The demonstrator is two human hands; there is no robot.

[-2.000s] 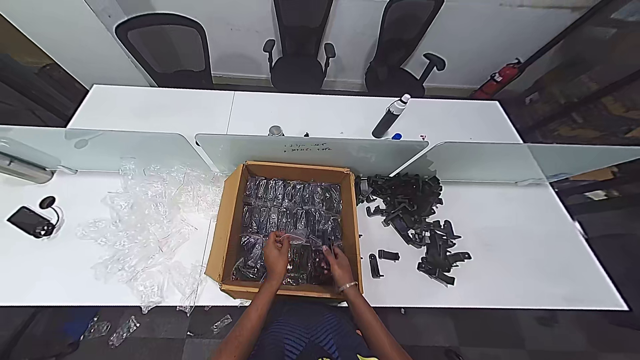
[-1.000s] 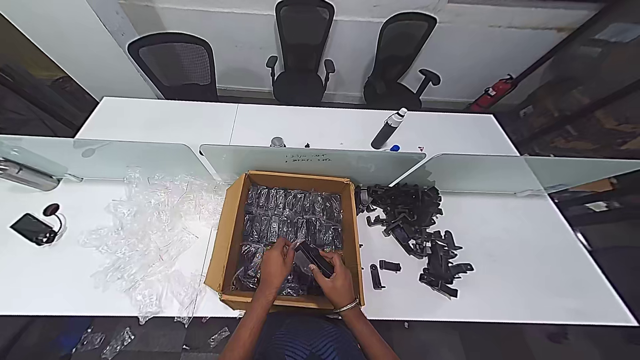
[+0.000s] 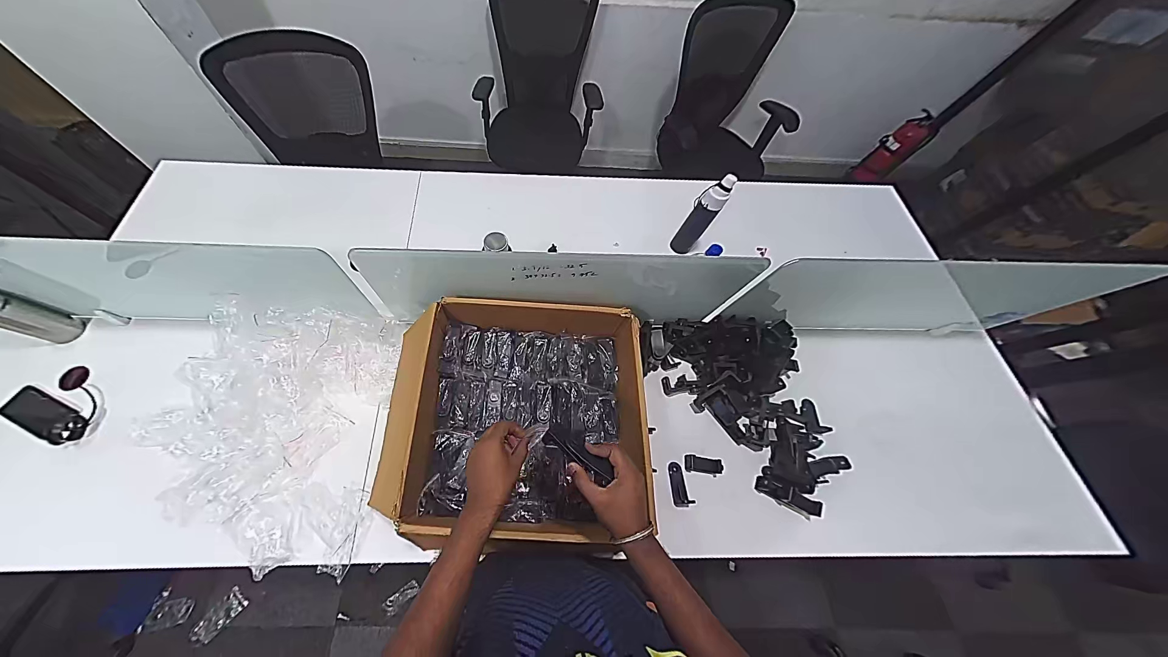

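Note:
An open cardboard box (image 3: 417,411) stands at the near edge of the white table, filled with rows of black parts in clear plastic bags (image 3: 511,356). Over its near half, my left hand (image 3: 495,464) pinches the edge of a clear plastic bag (image 3: 537,434). My right hand (image 3: 619,488) holds a black plastic part (image 3: 580,453) beside that bag; whether the part is partly inside it, I cannot tell. Right of the box lie a heap of loose black plastic parts (image 3: 744,360) and two separate ones (image 3: 678,484). A loose pile of clear bags (image 3: 274,411) spreads to the left.
A low glass partition (image 3: 566,283) bearing handwriting runs behind the box. Beyond it are a dark bottle (image 3: 701,219), a small jar (image 3: 495,242) and office chairs (image 3: 534,128). A black device (image 3: 41,415) lies far left. Some plastic bags (image 3: 219,614) are on the floor.
The dark part now shows clearly in my right hand, where two seconds ago it was hard to make out. Both hands stay over the near half of the box.

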